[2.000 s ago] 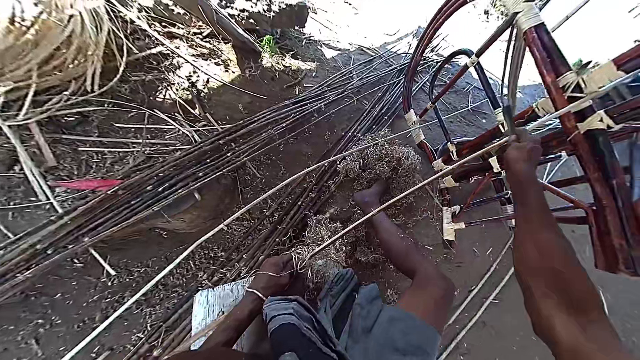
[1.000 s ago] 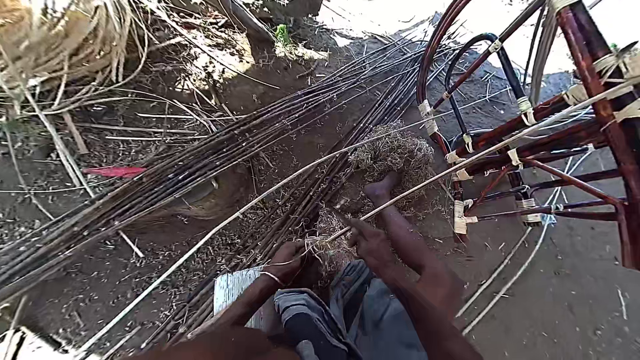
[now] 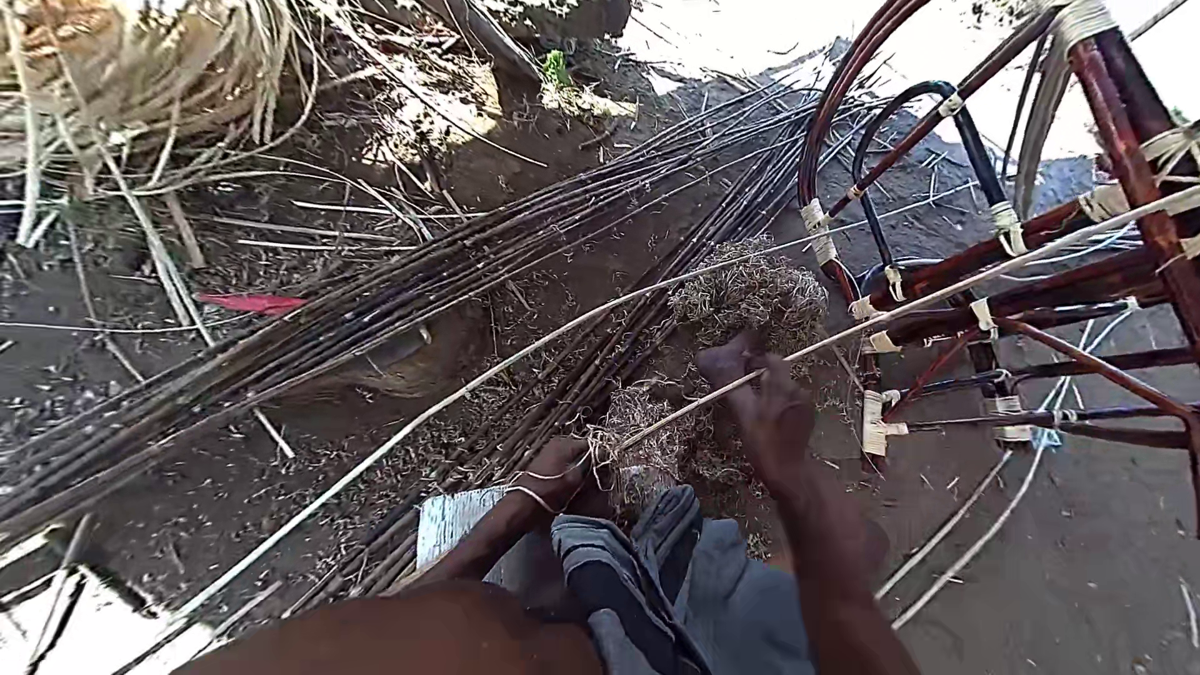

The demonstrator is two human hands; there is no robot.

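Observation:
My left hand (image 3: 560, 471) is closed around one end of a pale cane strip (image 3: 698, 405), close to my lap, with thin curled shavings (image 3: 647, 422) at its fingers. Farther along the same strip, my right hand (image 3: 773, 412) grips it beside my bare foot; whether it also holds a tool cannot be seen. From there the strip runs up and right across a dark red cane frame (image 3: 1031, 281) with pale wrapped joints. Another long pale cane (image 3: 450, 403) curves past on the left of my hands.
Bundles of dark thin canes (image 3: 403, 291) cross the dirt ground. A heap of pale fibre strips (image 3: 159, 94) lies at upper left, with a red scrap (image 3: 251, 303) below it. Shavings (image 3: 750, 291) are piled past my foot. A white board (image 3: 455, 520) is by my left forearm.
My right hand was far out along the strip at first, came in close to my left hand, and is now partway out again. My left hand has stayed near my lap.

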